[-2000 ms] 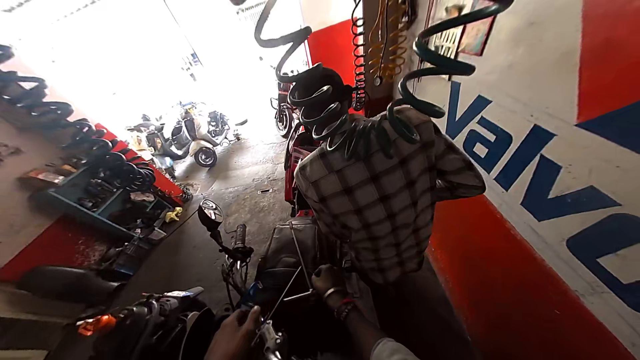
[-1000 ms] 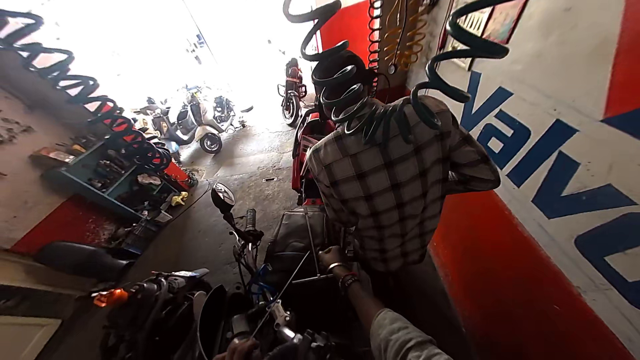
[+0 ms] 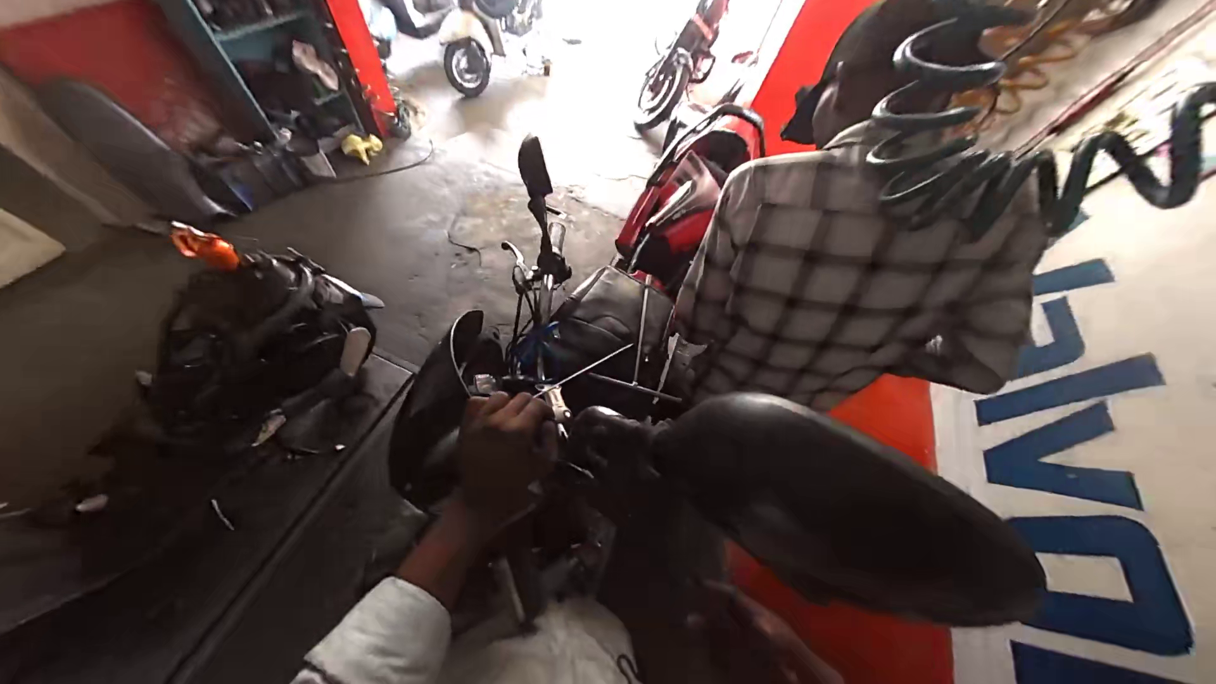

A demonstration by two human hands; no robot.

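My left hand [image 3: 508, 442] is at the motorcycle's handlebar area, its fingers curled beside a shiny metal fitting [image 3: 557, 403]; what lies under the fingers is hidden. A thin metal rod [image 3: 594, 368] slants up and right from that fitting. Farther on, more thin metal bars [image 3: 643, 328] cross by the dark seat or tank [image 3: 603, 313]. My right hand [image 3: 774, 636] shows only dimly at the bottom edge, below a large dark oval mirror [image 3: 855, 503]; its fingers cannot be made out. Left of my left hand is a curved black cover [image 3: 432, 418].
A person in a checked shirt [image 3: 845, 285] stands close on the right, back turned, under coiled hoses [image 3: 950, 152]. Ahead are a handlebar mirror [image 3: 535, 169] and a red motorcycle [image 3: 674, 209]. Another motorcycle with an orange indicator [image 3: 204, 247] stands left. A painted wall [image 3: 1178, 399] is at right.
My right hand has left the thin metal bars and drawn back to the bottom edge. My left hand shows more fully now. The view has shifted, with the oval mirror now in the foreground.
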